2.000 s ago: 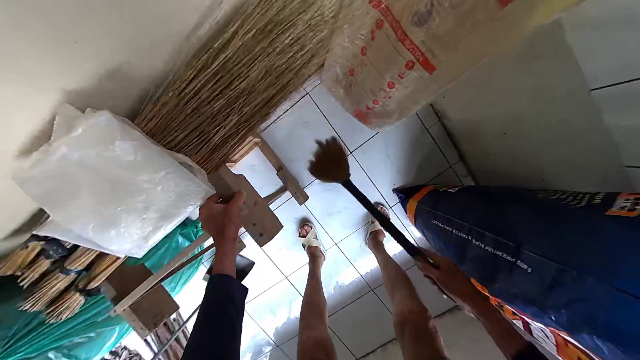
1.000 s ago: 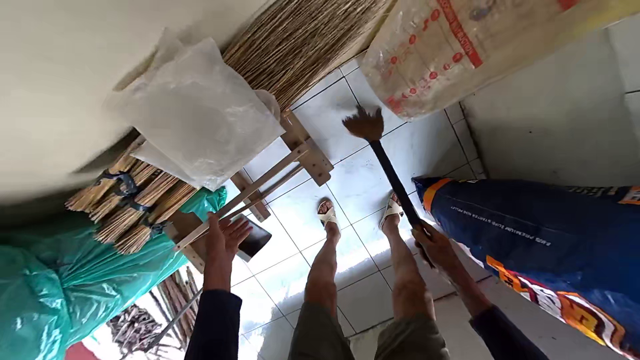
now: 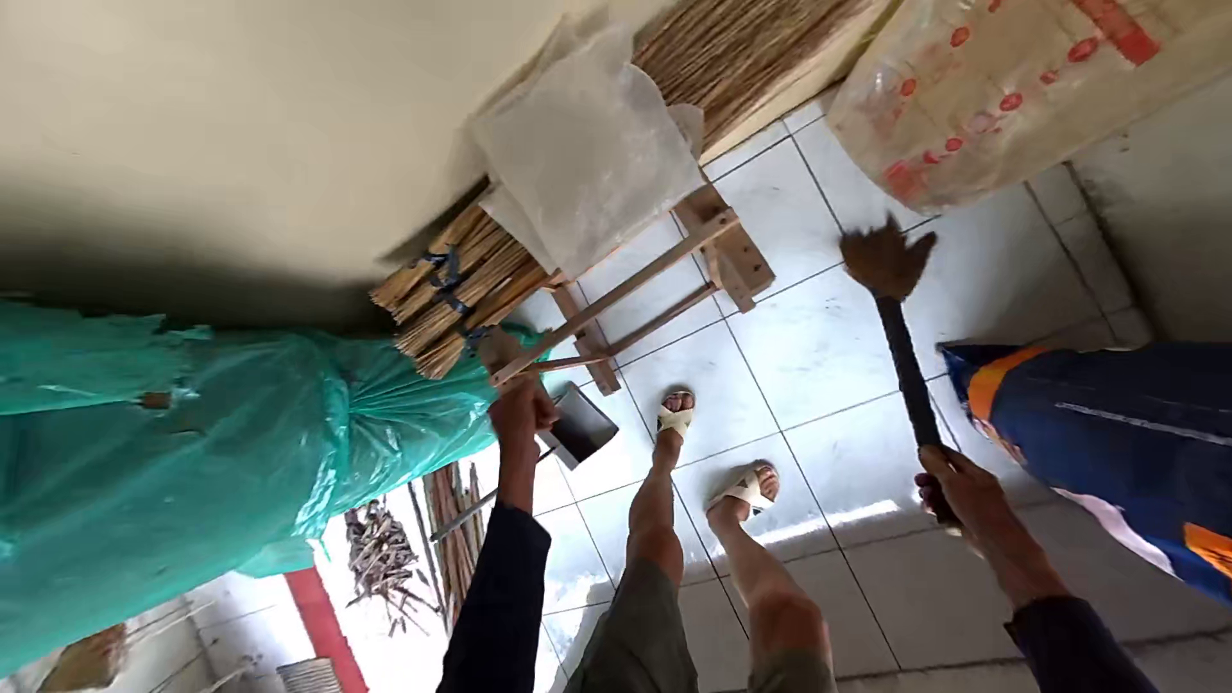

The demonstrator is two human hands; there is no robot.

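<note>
My right hand point(image 3: 967, 491) grips the dark handle of a short brush broom point(image 3: 890, 265), its brown bristles fanned out above the tiles. Closed on the near end of a wooden rack point(image 3: 626, 289) is my left hand point(image 3: 523, 409), its fingers partly hidden. On the rack's far side rest bundles of thin sticks point(image 3: 472, 289), bound with dark ties, and a whitish plastic sheet point(image 3: 592, 144) partly covers them. A dustpan point(image 3: 580, 426) with a long handle lies just right of my left hand.
Green plastic wrapping point(image 3: 241, 433) bulges at the left. A dark blue sack point(image 3: 1116, 423) lies at the right, and a translucent bag with red print point(image 3: 1020, 96) stands at the upper right. Long thin sticks point(image 3: 741, 48) lean along the wall. Loose sticks point(image 3: 385, 558) lie at the lower left.
My left hand was open over the rack one second ago and is now closed at its near end. The broom stays in my right hand. The view has shifted left.
</note>
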